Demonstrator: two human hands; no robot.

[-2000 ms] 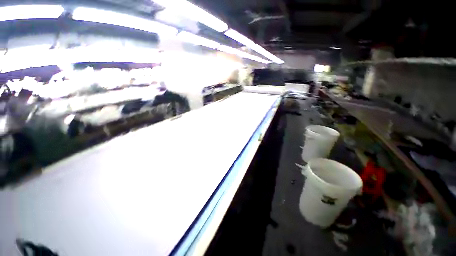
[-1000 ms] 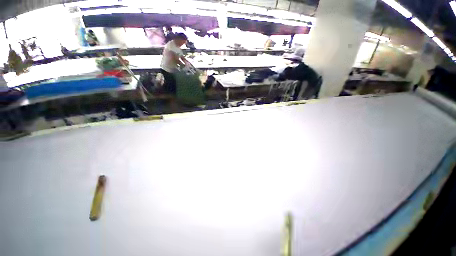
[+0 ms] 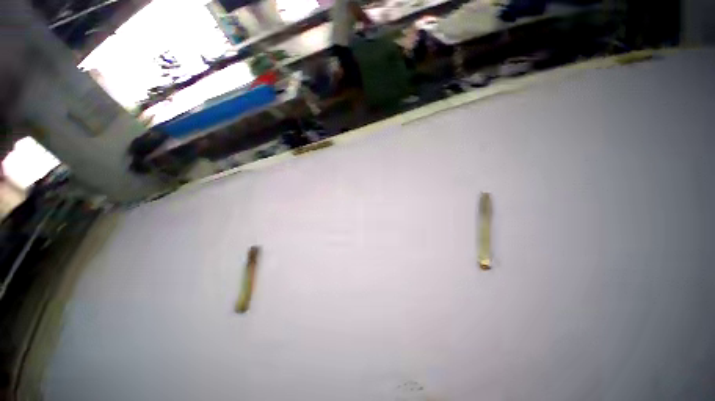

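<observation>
A white paper marker [image 3: 361, 313] covers the long table in front of me. A yellow-brown cutting weight [image 3: 248, 279] lies on the paper left of the middle, slightly slanted. Another cutting weight [image 3: 485, 235] lies to the right of the middle, nearly upright in the view. A third short brown bar [image 3: 313, 147] lies along the table's far edge, and one more [image 3: 633, 59] at the far edge on the right. Faint small print shows on the paper at the bottom. Neither of my hands is in view.
Beyond the far edge, a bright blue roll [image 3: 217, 111] lies on a neighbouring table. A pale pillar [image 3: 78, 125] stands at the upper left. A person is partly visible at the top behind green cloth [image 3: 382, 69]. The table's end edge [image 3: 39, 337] curves down the left.
The view has swung left and tilted. The table's left end and a pillar now show. Both weights on the paper appear further right and more fully in view; the blue strip is out of view.
</observation>
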